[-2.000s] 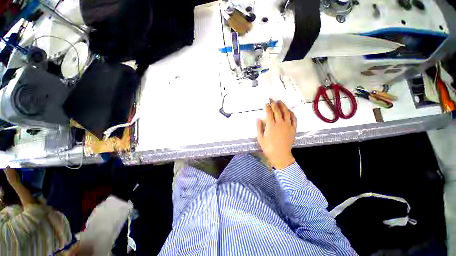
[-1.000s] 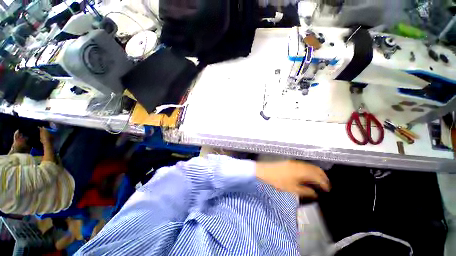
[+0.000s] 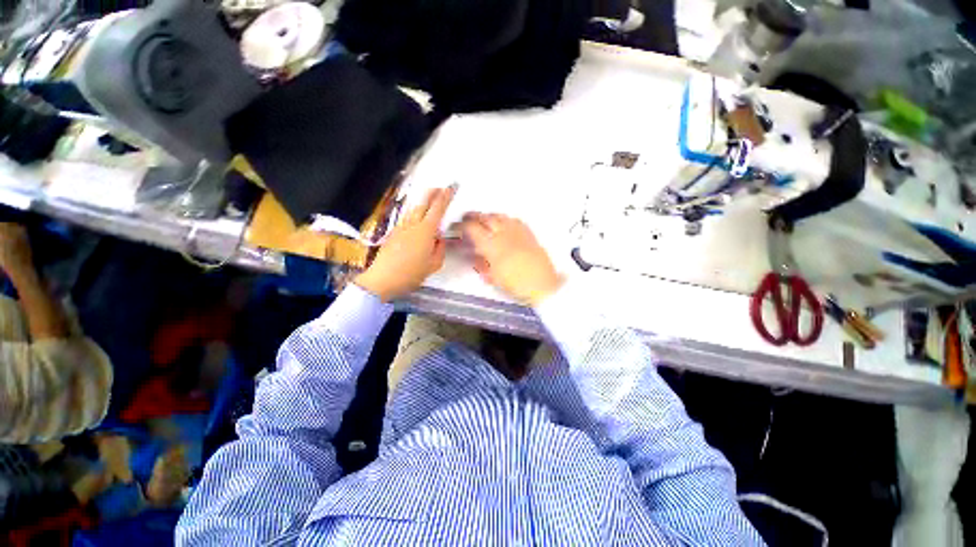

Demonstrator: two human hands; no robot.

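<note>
My left hand [image 3: 408, 252] lies at the front of the white table, beside the pile on yellow-brown card, with its fingers pointing away from me. My right hand [image 3: 509, 254] is just right of it, with its fingers bent towards the left hand. A small thin dark or shiny thing shows between the fingertips; what it is, and whether either hand grips it, is unclear. The sewing machine [image 3: 706, 128] stands to the right, with no cloth seen under its needle area. Black cut pieces [image 3: 326, 139] lie on the yellow-brown card [image 3: 287, 232] at the left.
Red-handled scissors [image 3: 787, 310] and yellowish-handled snips [image 3: 856, 323] lie right of the machine bed. A dark cloth heap [image 3: 460, 48] is at the back. A grey machine housing [image 3: 166, 75] stands at the left. Another person's arm [image 3: 37, 294] shows at the far left. A white strip hangs below the table.
My right hand, last seen low in front of my body, is now on the table at the left. My left hand has come into view beside it. The view has shifted.
</note>
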